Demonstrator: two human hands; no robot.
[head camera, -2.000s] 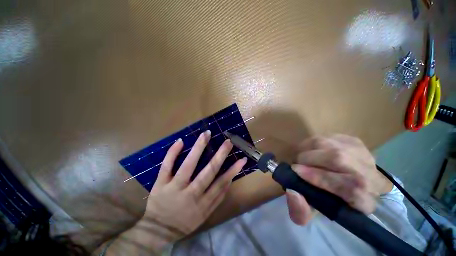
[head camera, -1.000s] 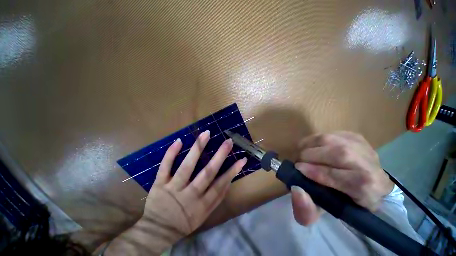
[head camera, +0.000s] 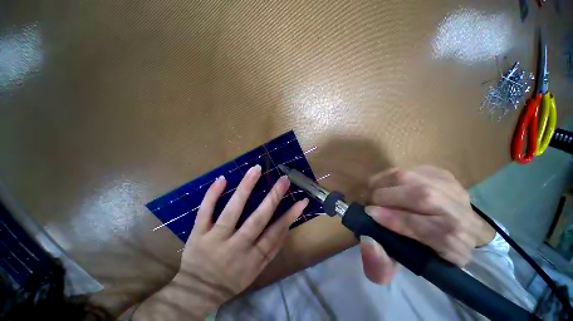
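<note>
A dark-blue solar cell (head camera: 188, 195) lies slanted on the tan-brown sheet near the bench's front edge. Thin silver tabbing ribbons run along it, and their ends stick out past both short sides. My left hand (head camera: 235, 235) lies on the cell with spread fingers and covers its lower middle. My right hand (head camera: 427, 216) holds the soldering iron (head camera: 402, 244) by its black handle. The iron's tip is at the cell's right part, just beside my left fingertips. Whether the tip touches the cell I cannot tell.
Scissors (head camera: 533, 125) with red and yellow loops lie at the right, beside a tangled heap of silver ribbon offcuts (head camera: 507, 91). Dark-blue cells (head camera: 22, 247) lie at the left edge by a clear sheet. The iron's cable (head camera: 521, 254) runs down at the right. A black ribbed object (head camera: 561, 142) is at the right edge.
The iron and my right hand have shifted slightly left since the last frame. The cell and my left hand have moved very slightly left.
</note>
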